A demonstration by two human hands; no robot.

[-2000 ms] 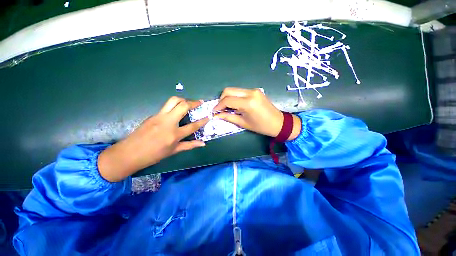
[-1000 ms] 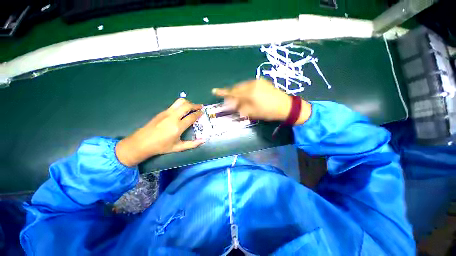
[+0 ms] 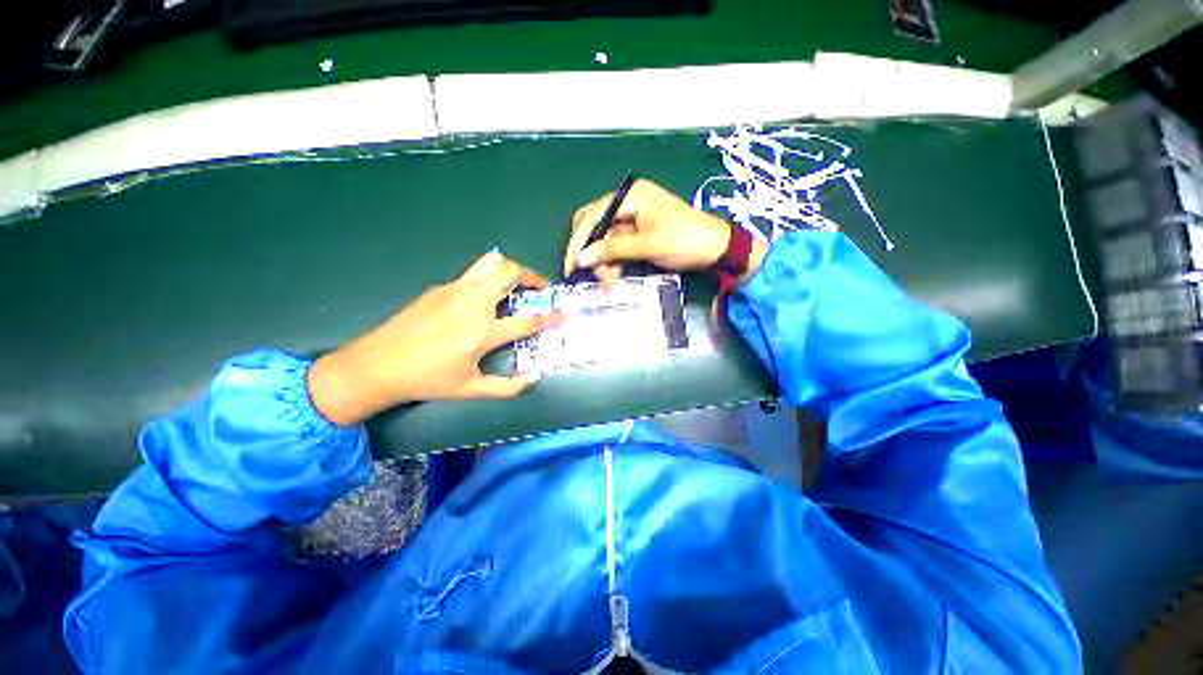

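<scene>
A whitish, glaring phone unit [image 3: 614,332] lies flat on the dark green mat, with a dark block at its right end. My left hand [image 3: 442,330] holds the phone's left end, fingers on its upper edge and face, thumb at the lower edge. My right hand [image 3: 649,231] is above the phone's upper edge and grips a slim dark pen-like tool [image 3: 614,207], tilted up to the right. The tool's working end is hidden at my fingers. A tangled pile of thin white strips [image 3: 778,178] lies on the mat just beyond my right hand.
A white padded rail [image 3: 633,99] borders the mat's far side. Beyond it are a green belt with small white specks, a long black tray [image 3: 462,16] and small dark units. Stacked grey-white trays [image 3: 1148,251] stand at the right. A bin of tangled silvery pieces [image 3: 370,514] sits below the bench edge.
My right hand, blurred over the phone a second ago, is now at its upper edge with the dark tool clearly in it. The phone's right end is uncovered. My left hand stays on the phone.
</scene>
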